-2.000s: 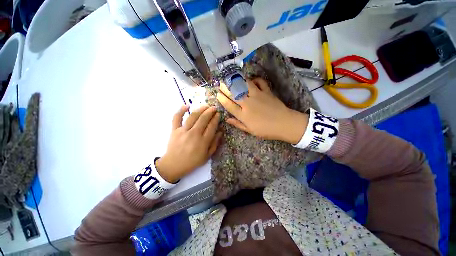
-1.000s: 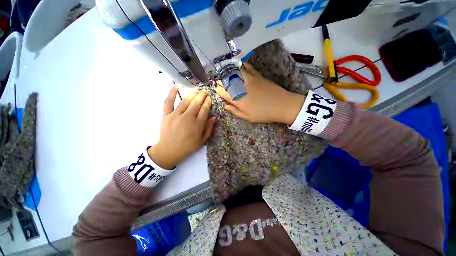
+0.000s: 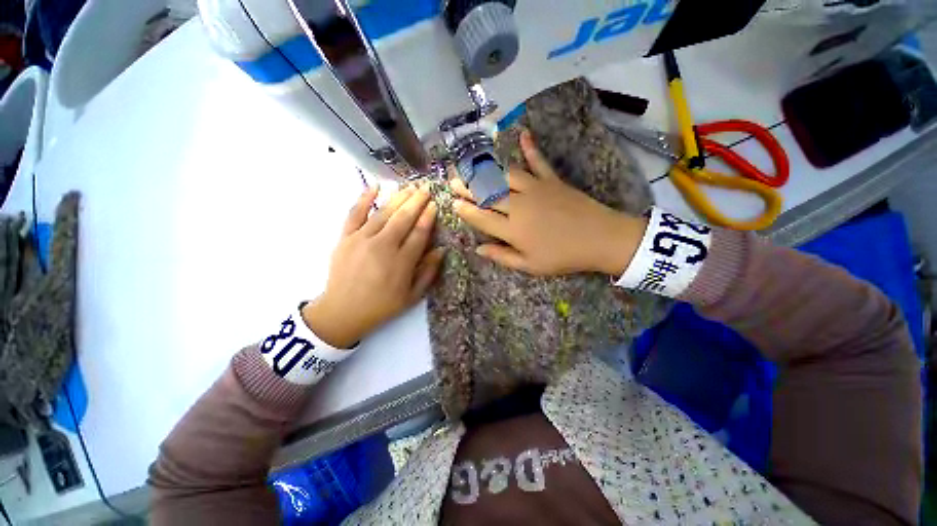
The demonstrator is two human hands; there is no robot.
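Observation:
The grey-brown tweed piece [image 3: 514, 318] lies under the sewing machine's [image 3: 411, 46] needle area, spreads behind and right of it, and reaches down over the table's front edge to the wearer's lap. My left hand [image 3: 375, 262] lies flat at its left edge, fingertips just left of the presser foot [image 3: 437, 170]. My right hand [image 3: 550, 221] lies on top of the tweed with fingers spread, fingertips beside the grey-blue guard [image 3: 481, 177]. Both hands press the cloth to the table. The seam under the foot is too small to make out.
Scissors with red and orange handles [image 3: 724, 200], a yellow-and-black tool [image 3: 681, 108] and a dark pen-like tool [image 3: 622, 101] lie right of the machine. A dark rounded rectangle [image 3: 842, 111] is at far right. Stacked tweed pieces [image 3: 41, 308] lie at far left.
My left hand has moved slightly up and left since the first frame. My right hand has shifted right and its fingers have spread since the last frame. The tweed's lower part has shifted and creased.

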